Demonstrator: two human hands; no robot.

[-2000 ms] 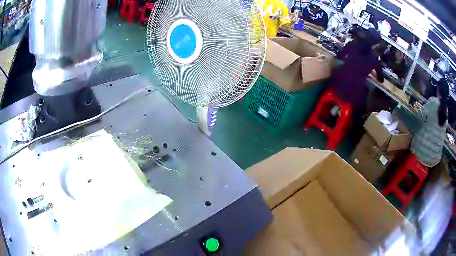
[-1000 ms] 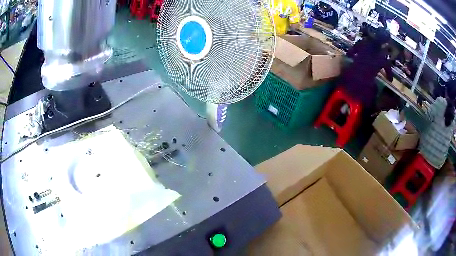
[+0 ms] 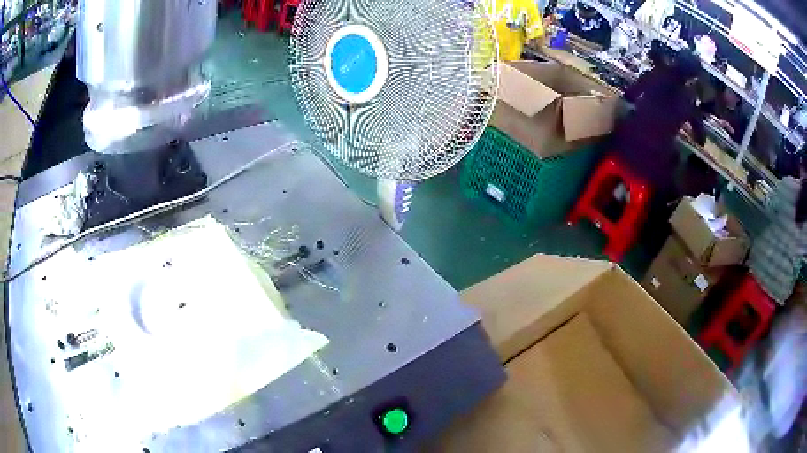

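The machine table [image 3: 354,292] lies in front of me, silver with holes and dark slots. A whitish-yellow sheet [image 3: 239,354] lies flat on it, with a faint curved outline near its middle. The shiny metal press head [image 3: 146,62] stands above the rear left of the table. One green start button [image 3: 395,421] shows on the dark front panel. No housing is in view. Neither of my hands can be made out.
An open brown carton [image 3: 611,354] stands right of the machine. A pedestal fan [image 3: 354,64] stands behind the table. A cable [image 3: 168,202] crosses the table's rear, and pale strands [image 3: 281,248] lie right of the sheet. People [image 3: 659,115] and red stools [image 3: 613,199] are farther right.
The whole view has shifted, so the machine, fan and carton sit slightly farther right in the picture. Nothing on the table has visibly moved.
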